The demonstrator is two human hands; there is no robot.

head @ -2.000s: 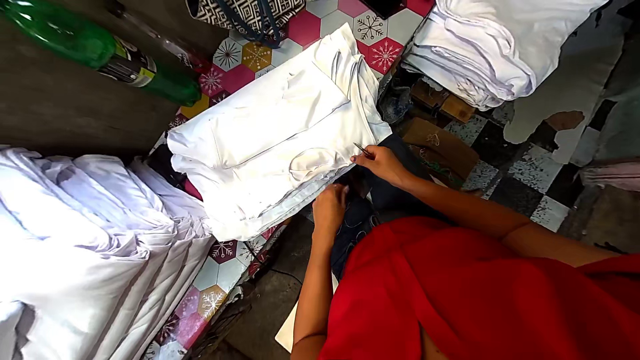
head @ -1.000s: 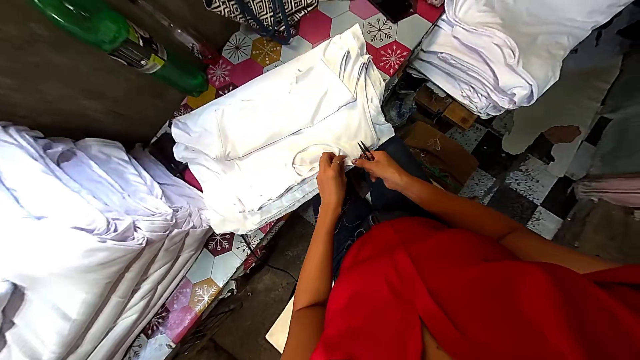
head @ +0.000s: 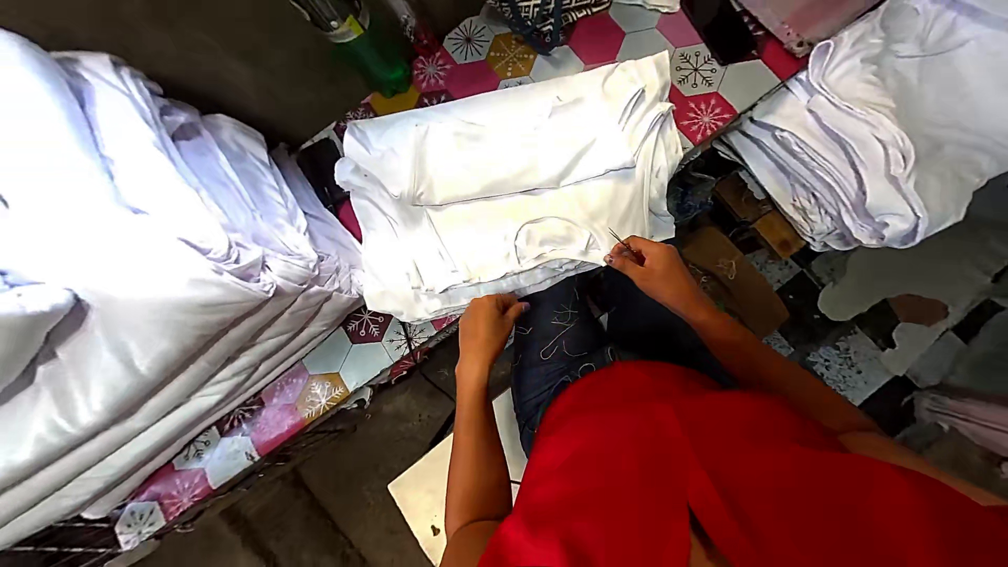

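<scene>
White garments (head: pixel 488 157) lie flat in a layered pile before me, with a curved neckline (head: pixel 555 239) near the edge on my side. My right hand (head: pixel 650 268) is at the neckline's right end, its fingers closed on a small dark pointed tool (head: pixel 620 239), perhaps thread snips. Its fingertips also meet the fabric's edge. Just off the pile's near edge is my left hand (head: pixel 488 327), fingers curled above my lap; whether a thread is between them cannot be told. Loose threads (head: pixel 561 335) lie on my dark jeans.
A tall stack of white fabric (head: pixel 157 260) stands at left, another white pile (head: pixel 874 134) at right. A green plastic bottle (head: pixel 374 59), a patterned bag (head: pixel 543 16) and a dark phone-like object (head: pixel 717 30) are on the hexagon-patterned surface (head: pixel 323 394). A cardboard piece (head: pixel 732 276) lies right of my knees.
My left hand met my right at the neckline a second ago; now it is apart, back toward my lap. My right hand stays by the neckline with the tool. The view has shifted.
</scene>
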